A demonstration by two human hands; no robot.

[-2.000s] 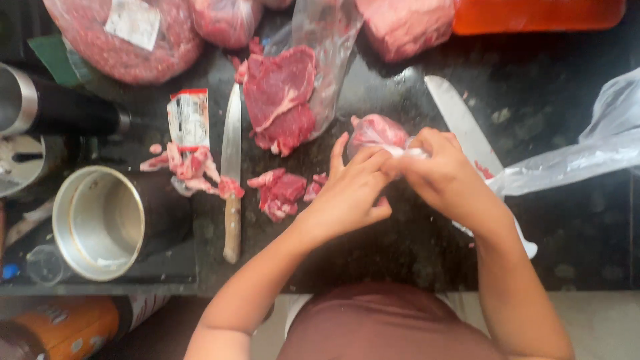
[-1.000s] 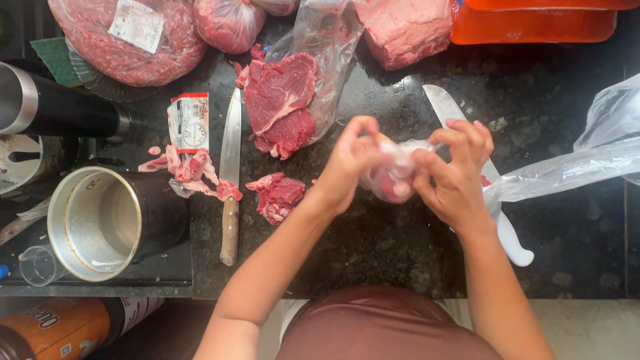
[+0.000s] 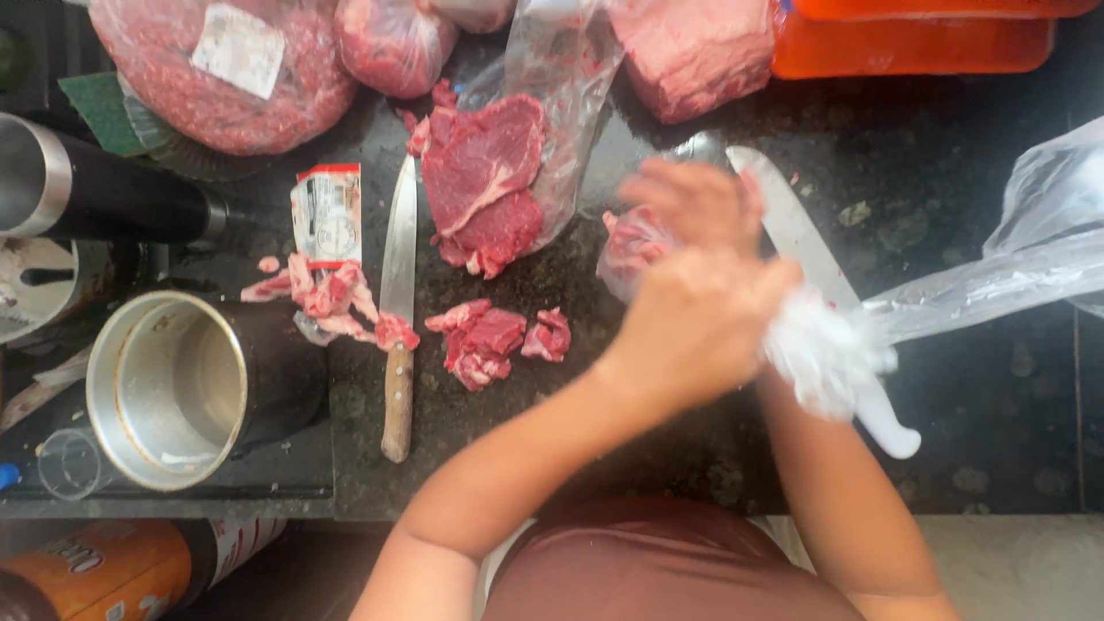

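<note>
My left hand (image 3: pixel 699 323) crosses in front of my right hand (image 3: pixel 699 203), and both are blurred. A small clear bag of meat (image 3: pixel 636 250) lies against them on the left. Bunched white plastic (image 3: pixel 819 349) sticks out at the right of my left hand, over a white-handled knife (image 3: pixel 806 233); which fingers grip it I cannot tell. Left of the hands are small meat pieces (image 3: pixel 483 341) and a large slab of red meat (image 3: pixel 483 164) partly on a clear plastic bag (image 3: pixel 569 95). A wooden-handled knife (image 3: pixel 398 259) lies beside meat trimmings (image 3: pixel 332 297).
Bagged ground meat (image 3: pixel 302 95), a smaller bag of meat (image 3: pixel 397 43), a large meat block (image 3: pixel 699 52) and orange containers (image 3: pixel 914 47) line the back. A metal pot (image 3: pixel 237 388) and a black cylindrical container (image 3: pixel 121 181) stand left. Clear plastic bags (image 3: pixel 1018 276) spread at right.
My hands, apart around the bagged meat a second ago, now cross each other. My left hand has moved right, and bunched white plastic now shows beside it.
</note>
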